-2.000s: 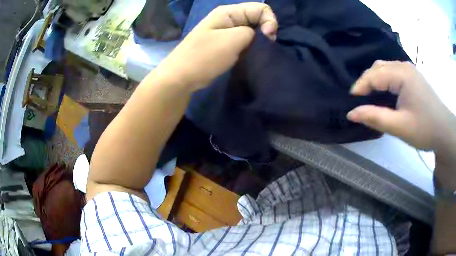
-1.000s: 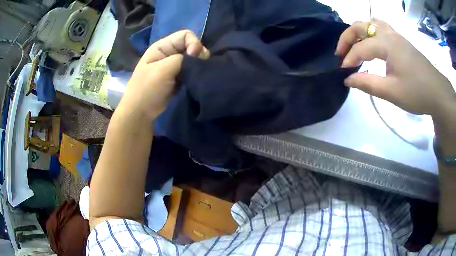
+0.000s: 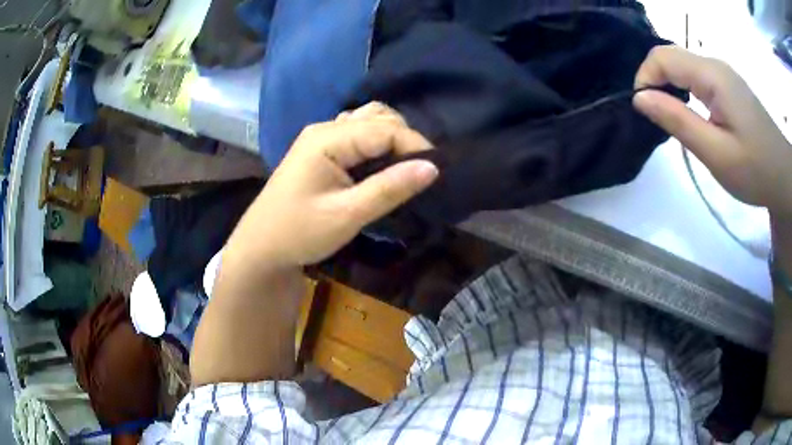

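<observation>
A large navy-black garment point(image 3: 538, 130) lies over the front edge of the white table, with a mid-blue panel point(image 3: 317, 69) at its left. My left hand point(image 3: 347, 182) grips a fold of the dark cloth between thumb and fingers near the middle of the view. My right hand point(image 3: 712, 113) pinches the cloth's edge at the upper right. The dark edge runs between both hands. The fingertips of my left hand are partly hidden by the cloth.
A grey measuring-scale edge point(image 3: 625, 265) runs along the front of the white table point(image 3: 703, 209). Wooden drawers point(image 3: 360, 339) stand below. A wooden stool point(image 3: 74, 178), a brown bundle point(image 3: 113, 369) and another machine point(image 3: 108, 22) are at the left.
Since one second ago, my left hand has moved down and right and turned, its thumb now on top of the cloth. My right hand has shifted slightly right, still pinching the edge.
</observation>
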